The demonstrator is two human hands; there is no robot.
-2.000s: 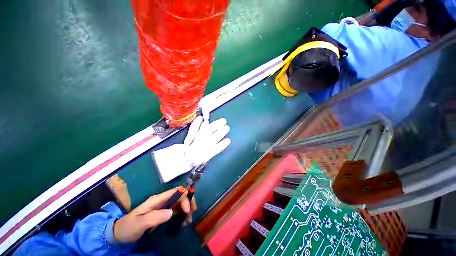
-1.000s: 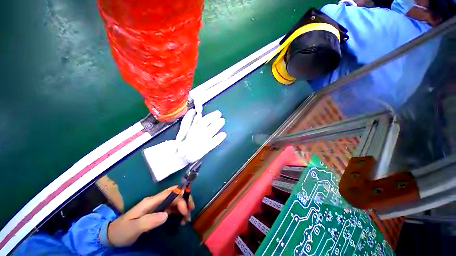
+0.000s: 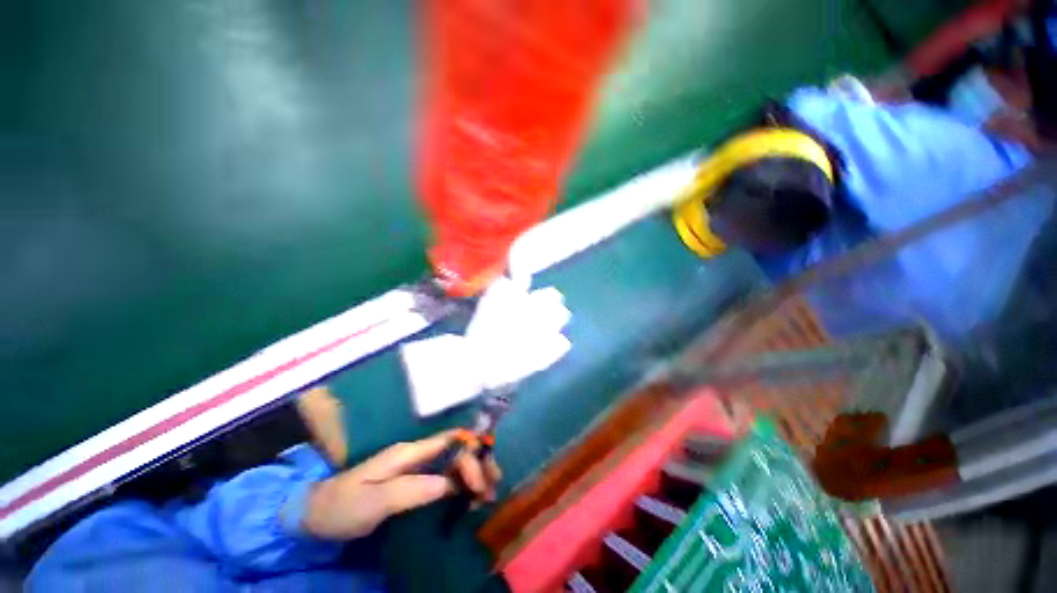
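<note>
The picture is blurred. My left hand (image 3: 383, 492), bare in a blue sleeve, is at the lower left. It holds small cutters (image 3: 473, 440) with dark handles and orange near the jaws, which point up toward a white glove (image 3: 493, 348). The glove lies flat on the green bench beside the rail. A green circuit board (image 3: 742, 533) with white traces is at the lower right, cut off by the bottom edge, over a red pad (image 3: 568, 527). My right hand is not in view.
A red-wrapped post (image 3: 498, 151) stands at the white rail (image 3: 232, 400). A black and yellow round object (image 3: 771, 197) and a person in blue (image 3: 904, 220) are upper right. A framed clear partition (image 3: 985, 463) crosses the right side. An unclear tan object (image 3: 323, 424) is near the rail.
The view has shifted and blurred, so the scene sits farther right and slightly lower than one second ago. The cutters stay in my left hand, and the glove still lies by the post.
</note>
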